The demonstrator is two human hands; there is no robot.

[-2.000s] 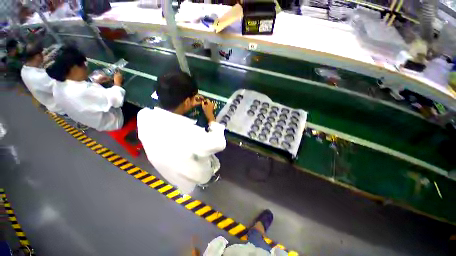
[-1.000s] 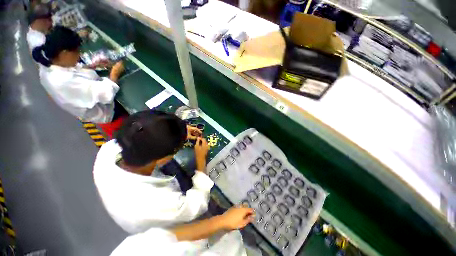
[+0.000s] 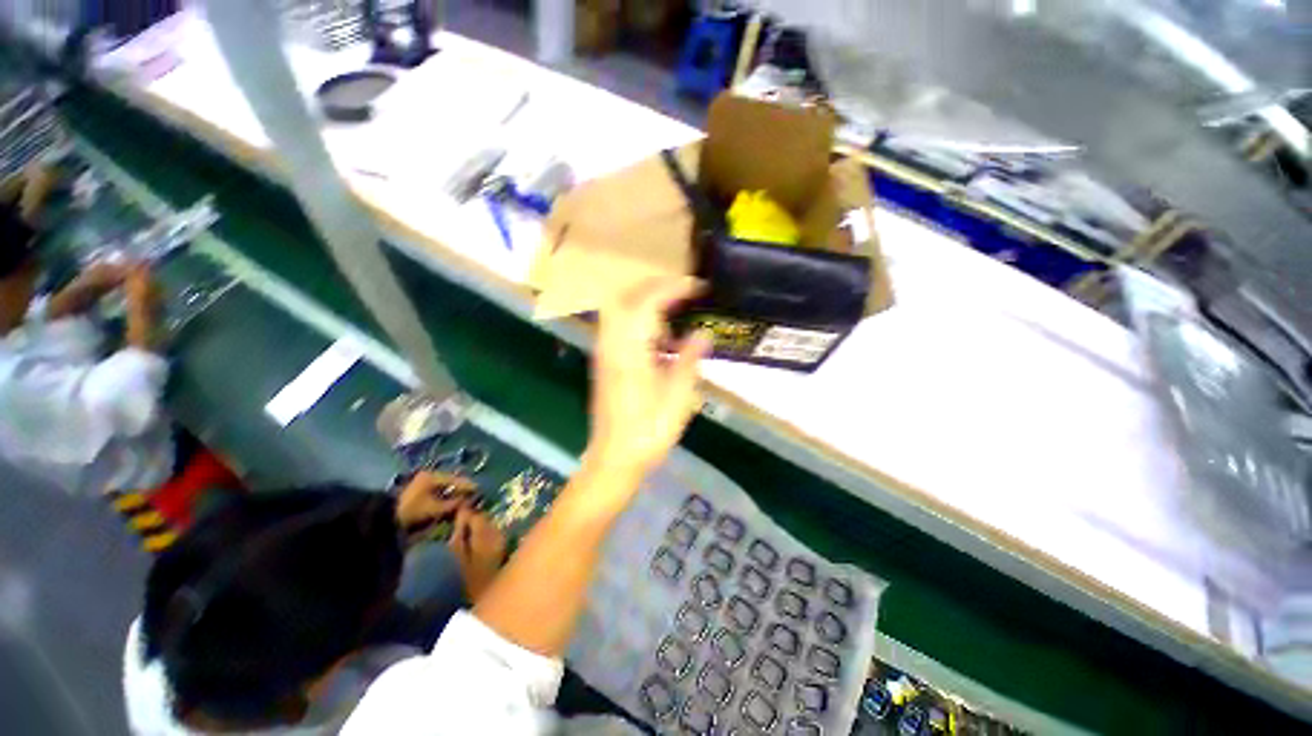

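Note:
My left hand (image 3: 648, 377) is raised in the middle of the head view, blurred, with thumb and fingers apart and nothing seen held. It overlaps the left edge of a black box (image 3: 784, 295) with yellow print and a white label; contact cannot be told. Behind it is an open brown cardboard box (image 3: 770, 151) with a yellow packet (image 3: 763, 219) inside and a flap spread left. Below my forearm, a grey-white sheet tray (image 3: 612, 611) holds rows of dark-rimmed rounded-square parts. My right hand is out of view.
A seated person (image 3: 266, 618) at lower left works on small parts beside the tray, close to my arm. Another person (image 3: 79, 388) sits farther left. A pale post (image 3: 324, 194) stands at the bench edge. Blue-handled pliers (image 3: 499, 216) lie on the white shelf (image 3: 993, 417).
My left hand has moved from the sheet tray up to the black box. The view has shifted closer to the bench and shelf, and the yellow packet now shows.

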